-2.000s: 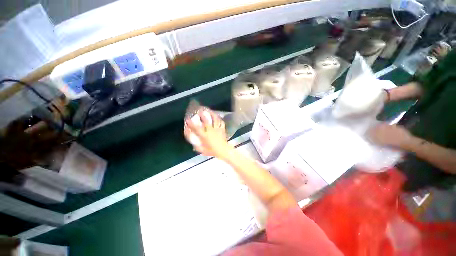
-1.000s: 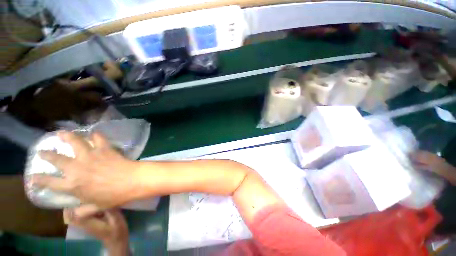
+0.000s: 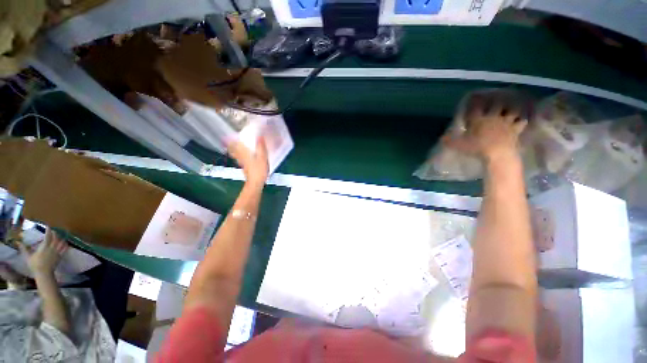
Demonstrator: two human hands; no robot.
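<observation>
My left hand (image 3: 252,157) is on the near side of an open white retail box (image 3: 277,143) that stands on the green belt, with a bagged thing in its opening. My right hand (image 3: 495,131) is on top of a bagged cream appliance unit (image 3: 457,160) at the near end of the row on the belt; the fingers cover its top. More bagged units (image 3: 616,150) stand to the right of it. Instruction leaflets (image 3: 397,301) lie on the white board (image 3: 347,244) in front of me.
Two white retail boxes (image 3: 596,234) stand one behind the other at right. Another open box (image 3: 181,228) with brown flaps lies at left. A power strip (image 3: 454,10) with a black plug (image 3: 350,18) hangs above; its cable crosses the belt. Another person's hand (image 3: 48,253) is at far left.
The view has swung left. My right hand has moved from the bagged unit at left to one in the row at right. My left hand is now at the open box.
</observation>
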